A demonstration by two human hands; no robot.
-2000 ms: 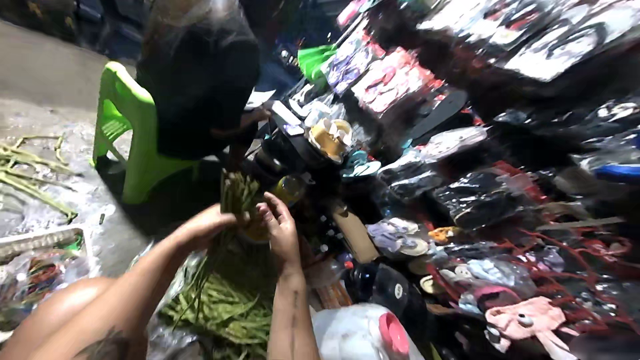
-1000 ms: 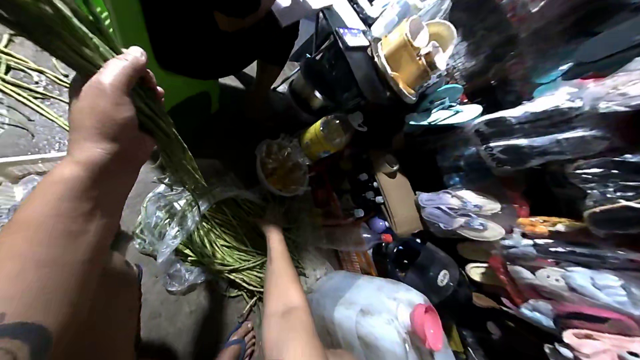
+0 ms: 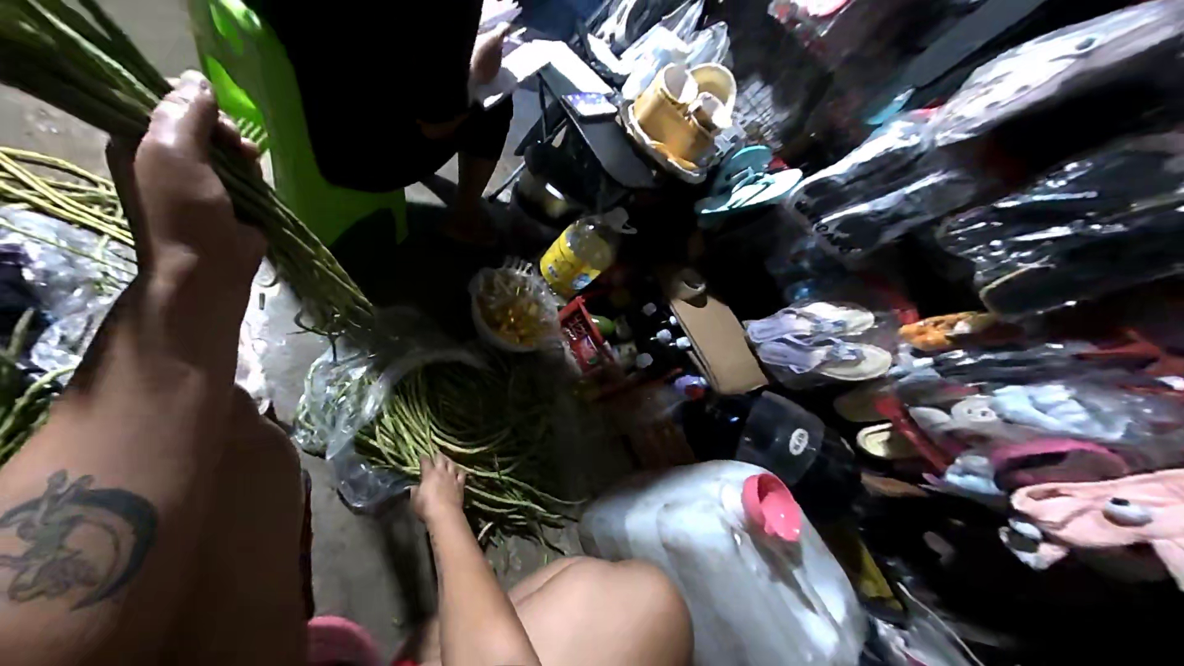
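My left hand is raised at the upper left, closed around a bundle of long green beans that runs down to the right. Low in the middle, my right hand rests on a pile of long green beans; its fingertips are among the strands, and whether it grips any cannot be told. Clear plastic wrap lies along the pile's left side. Behind the pile stands a plastic-lined bowl with yellowish pieces in it.
A white jug with a pink cap stands right of my knee. A yellow-labelled bottle is behind the bowl. A person in dark clothes sits on a green plastic chair. Wrapped sandals fill the right; more beans lie left.
Two seconds ago both hands were together at a bundle. My left hand has since moved up and left with beans, and my right hand has gone down to the pile. The view has shifted.
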